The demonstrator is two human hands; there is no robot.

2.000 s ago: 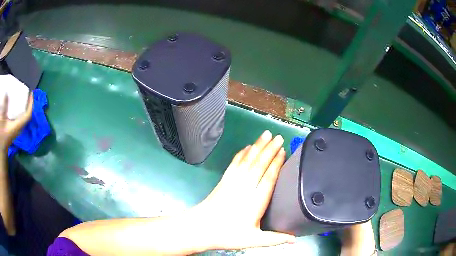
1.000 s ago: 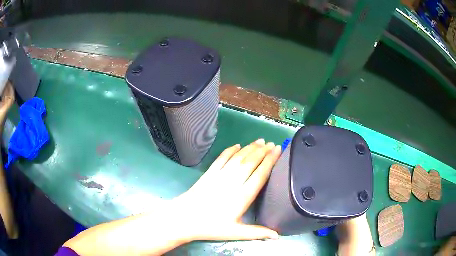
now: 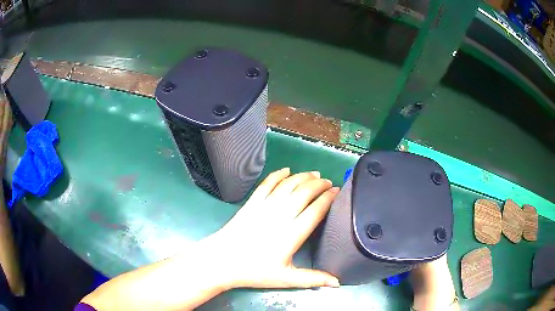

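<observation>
A dark speaker (image 3: 403, 206) with a black end up and round black feet near its corners is in front of me, right of centre. My left hand (image 3: 283, 228) lies flat against its left side, fingers spread, thumb along the lower edge. My right hand (image 3: 433, 282) is mostly hidden behind and below the speaker; only the wrist area shows. Bits of blue cloth (image 3: 397, 279) show beside it and at the speaker's far left edge. What the right fingers hold is hidden. A second speaker (image 3: 213, 91) stands upright to the left, black end up, untouched.
Wood-grain plates (image 3: 476, 272) lie at the right, with a dark object (image 3: 543, 267) at the edge. A bunched blue cloth (image 3: 38, 161), another speaker (image 3: 27, 94) and a person's arm (image 3: 7, 243) are at the left. A green upright (image 3: 420, 79) rises behind the bench edge.
The white object at the far left is gone from view, and the neighbour's hand has left the blue cloth. The picture has shifted slightly. My left hand stays at the speaker's side.
</observation>
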